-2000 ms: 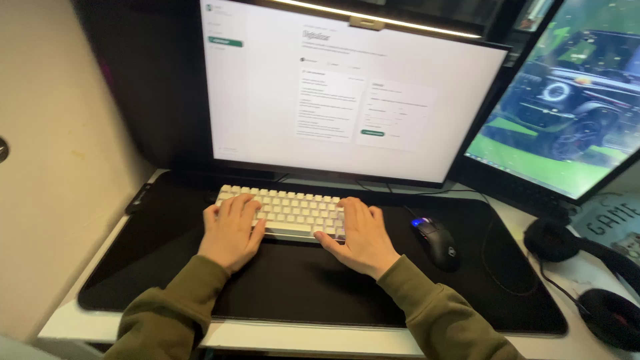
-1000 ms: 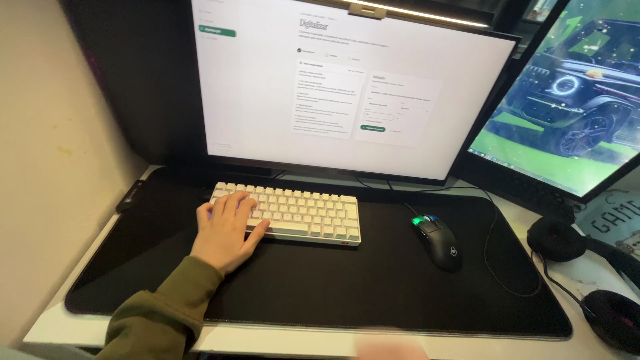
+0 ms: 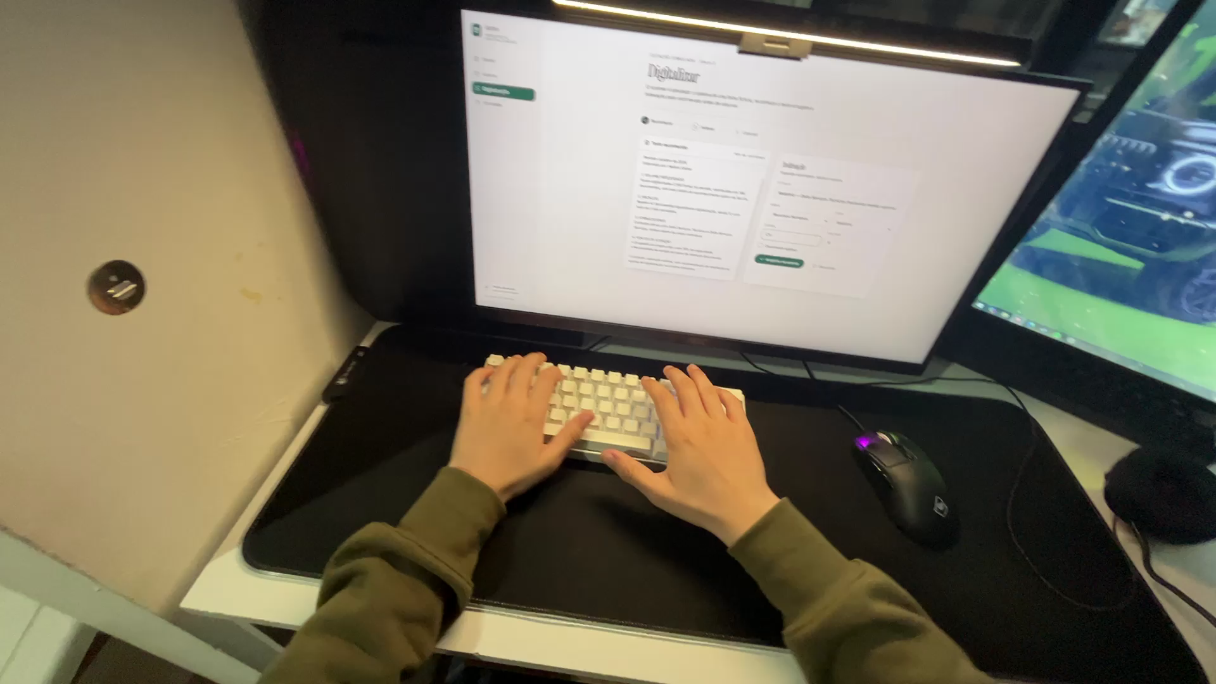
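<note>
A compact white keyboard (image 3: 608, 399) lies on a black desk mat (image 3: 608, 560) below a lit monitor (image 3: 560, 190). My left hand (image 3: 508, 423) rests over the keyboard's left part, fingers apart on the keys, thumb near the middle. Over its right part is my right hand (image 3: 708, 446), fingers spread on the keys and thumb by the front edge. Neither hand grips anything. A black computer mouse (image 3: 907, 489) with a purple light sits on the mat to the right of my right hand. The monitor shows a page with text panels and green buttons.
A second monitor (image 3: 1121, 228) stands at the right, with black headphones (image 3: 1164, 494) in front of it. A light bar (image 3: 779, 30) is mounted on the main monitor's top edge. The mouse cable curves over the mat. A pale wall (image 3: 161, 399) borders the white desk (image 3: 256, 579) at left.
My right hand, low and blurred at the bottom edge one second ago, is back on the keyboard's right part. The left hand has stayed on the keys. The mouse light went from green to purple.
</note>
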